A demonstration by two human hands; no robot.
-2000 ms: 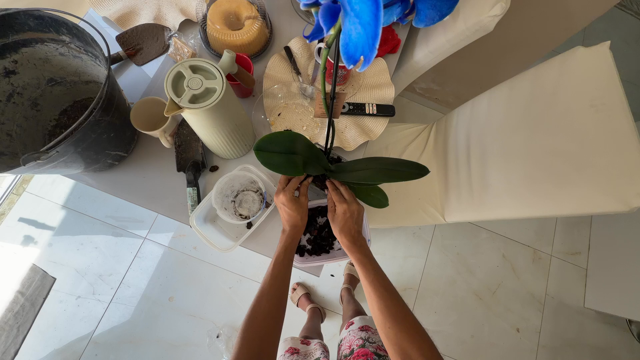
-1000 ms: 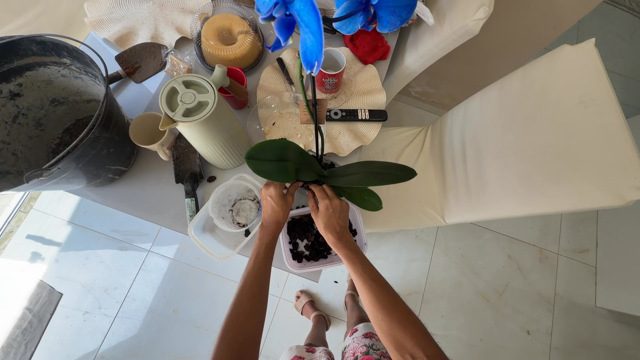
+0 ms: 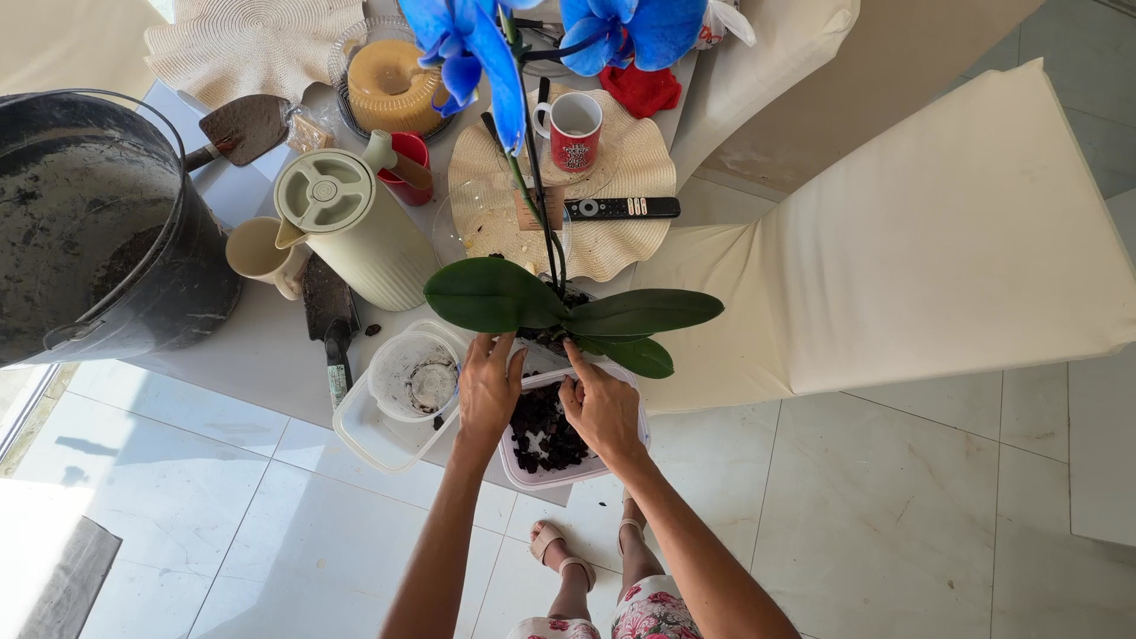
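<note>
A blue-flowered orchid with broad green leaves (image 3: 646, 312) stands at the table's near edge, its base in dark bark inside a clear pot (image 3: 543, 358). My left hand (image 3: 488, 387) is at the pot's left side under a leaf, fingers spread. With its index finger extended, my right hand (image 3: 602, 410) touches the base of the leaves; its other fingers are curled. Neither hand visibly grips anything. Just below the pot, a plastic tub (image 3: 644, 426) holds loose dark bark chips (image 3: 548, 429). Left of my left hand, a round clear container (image 3: 396, 380) sits in a larger plastic one (image 3: 371, 440).
Left are a black bucket (image 3: 202, 266), a hand trowel (image 3: 328, 306), a thermal jug (image 3: 377, 244) and a beige mug (image 3: 259, 250). Beyond the orchid lie a remote control (image 3: 626, 209), a red mug (image 3: 572, 142) and a cake (image 3: 390, 84). A covered chair (image 3: 941, 240) stands right.
My hands have moved apart at the plant's base. My right index finger now points out, and my left fingers have spread at the pot's side.
</note>
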